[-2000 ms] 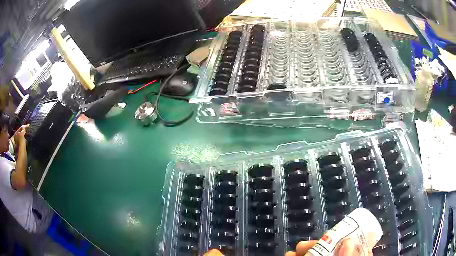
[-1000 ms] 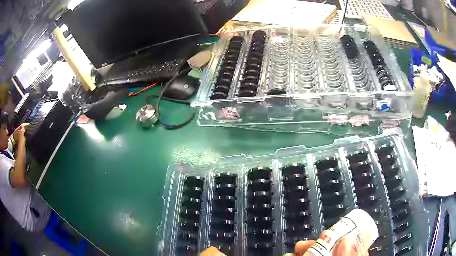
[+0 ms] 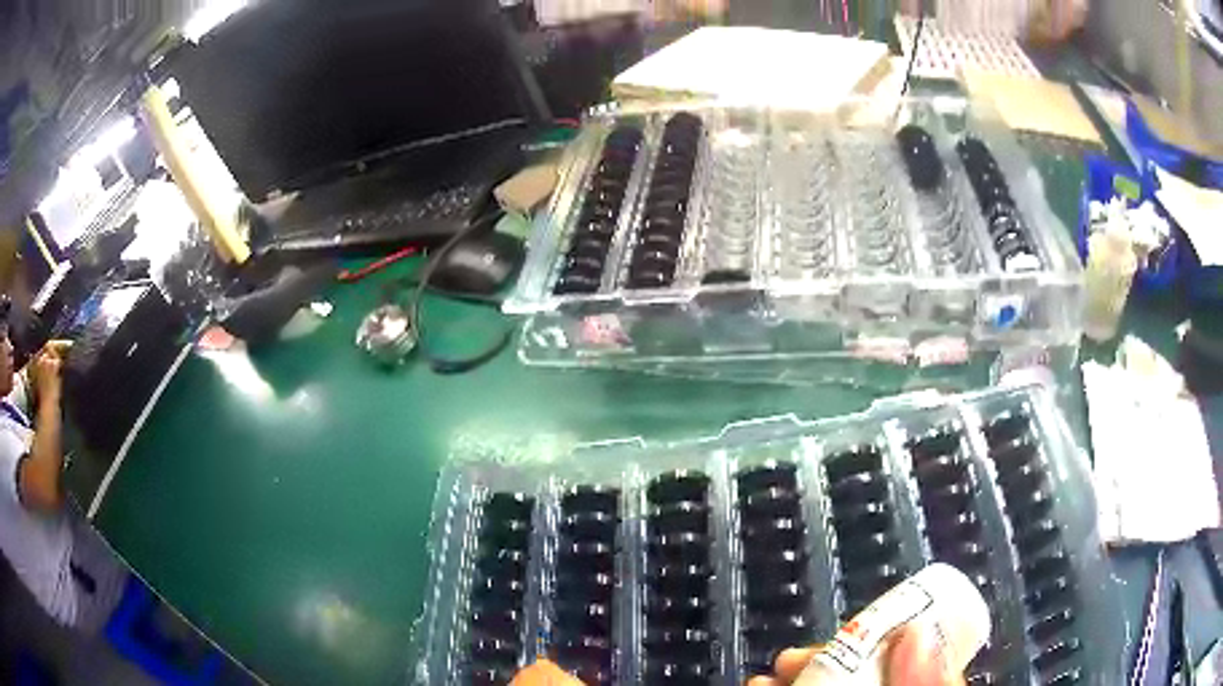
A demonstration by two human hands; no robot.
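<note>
My right hand (image 3: 901,662) is at the bottom edge, mostly cut off, with its fingers closed around a white squeeze bottle (image 3: 947,606) with red marks on its label. The bottle is tilted, base up to the right; its nozzle end is out of the picture. Of my left hand (image 3: 547,674) only a fingertip shows at the bottom edge; whether it holds anything is hidden. Both hands are over the near part of a clear blister tray (image 3: 630,453), with black discs (image 3: 677,520) standing on edge in seven columns.
Stacked clear trays (image 3: 791,298), some columns empty, stand behind. A mouse (image 3: 478,260), keyboard (image 3: 389,201) and silver item with cable (image 3: 386,334) are back left. White paper (image 3: 1151,449), thin tools (image 3: 1164,630), a pale bottle (image 3: 1108,282) and blue bins are right. A person (image 3: 40,496) is far left.
The view has shifted slightly, so the trays sit a little lower and further left. The right hand still holds the bottle, now a little further left; the left fingertip has shifted slightly left too.
</note>
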